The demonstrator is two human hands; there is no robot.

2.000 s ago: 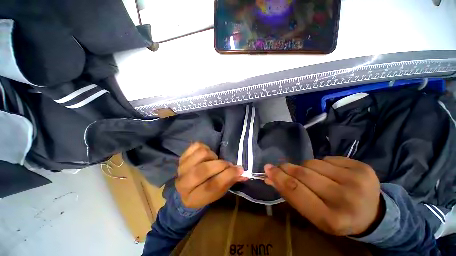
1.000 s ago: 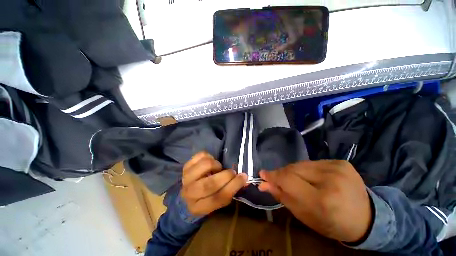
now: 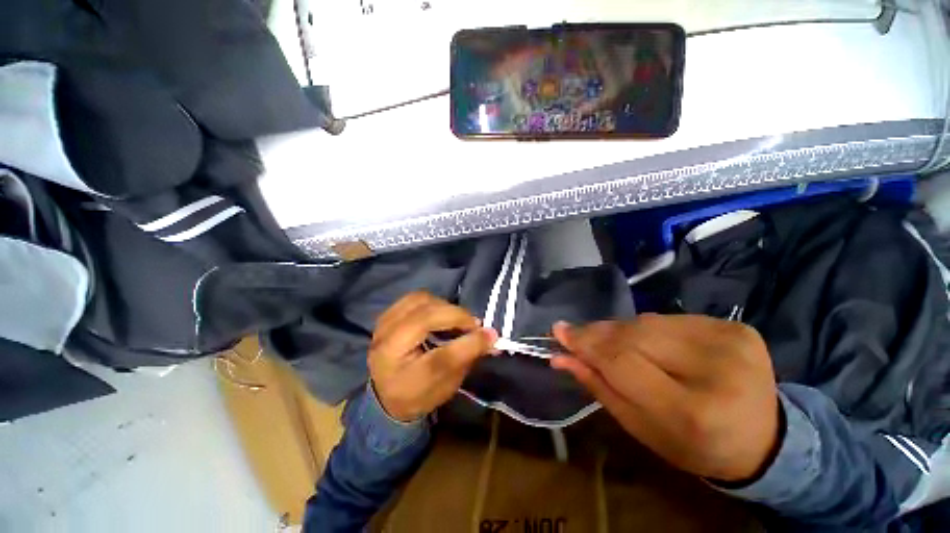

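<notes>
A dark grey garment (image 3: 568,297) with a pair of white stripes lies across my lap. A thin white cord or edge (image 3: 526,346) spans the short gap between my fingertips, at the lower end of the stripes. My left hand (image 3: 425,354) pinches the garment edge at the left end of this white piece. My right hand (image 3: 677,390) is at its right end, thumb and forefinger together. Whether a small tool is in my right fingertips cannot be told. A curved white-trimmed edge (image 3: 552,422) hangs below my hands.
A phone (image 3: 568,81) lies on the white machine bed (image 3: 385,156), behind a ruled strip (image 3: 625,187). Dark garments (image 3: 115,115) are heaped at left; others (image 3: 833,292) lie at right by a blue bin (image 3: 677,224). A cardboard box (image 3: 273,416) stands lower left.
My fingertips have moved slightly up and a little farther apart, showing more of the white piece between them. The stripes now slant more. The camera view has shifted, showing the whole phone.
</notes>
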